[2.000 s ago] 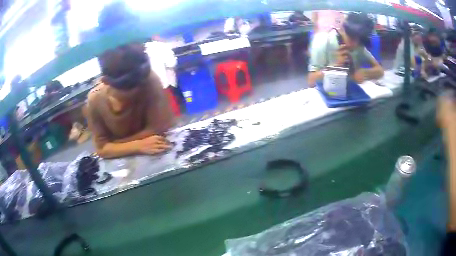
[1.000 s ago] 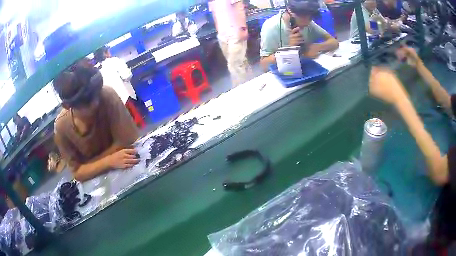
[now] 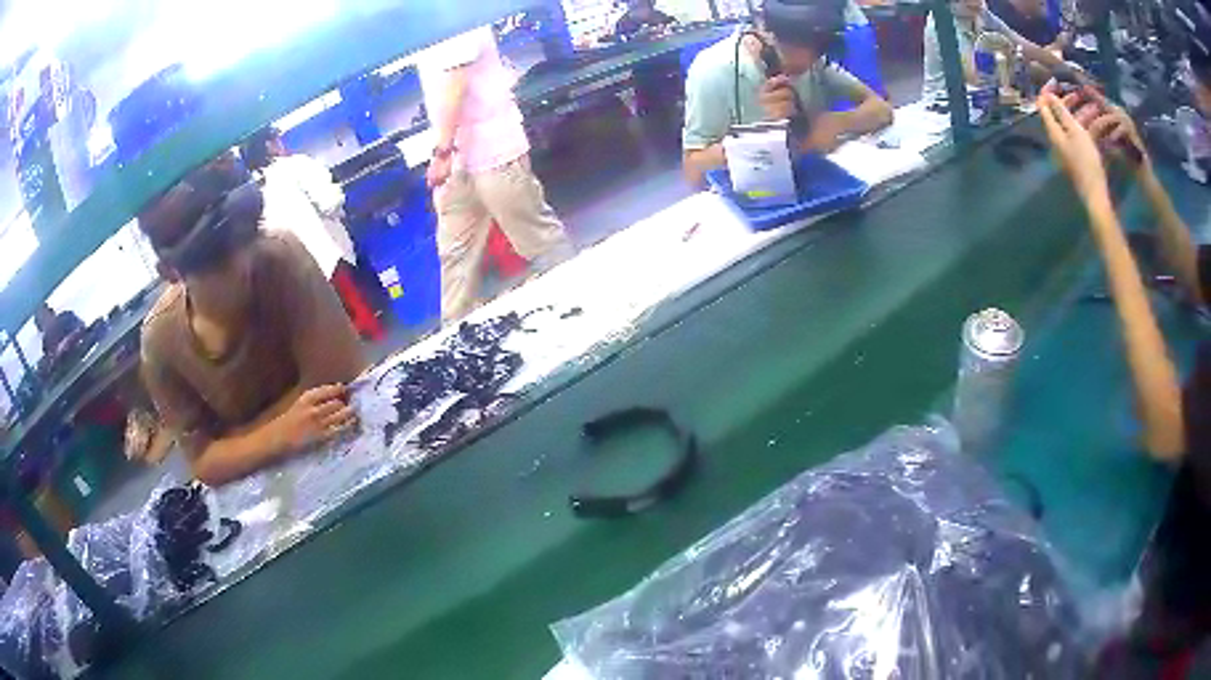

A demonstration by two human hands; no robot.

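Observation:
Neither of my hands is in the picture. Nearest in front is a large shiny clear plastic bag (image 3: 850, 571), domed over dark parts and cut off by the bottom edge. One black C-shaped headband (image 3: 677, 458) lies alone on the green conveyor belt (image 3: 438, 585), its opening to the left. A silver can (image 3: 987, 379) stands upright just beyond the bag.
A neighbour's bare forearms (image 3: 1129, 319) reach in from the right, hands raised. Across the belt, a seated worker (image 3: 246, 332) is by tangled black parts (image 3: 458, 385) and a plastic bag (image 3: 93, 565). Another sits behind a blue tray (image 3: 810, 199). Green posts frame the belt.
The view has turned right since the first frame. The headband has shifted left along the belt. The neighbour's hands have moved up and away. A standing person in pink has moved left.

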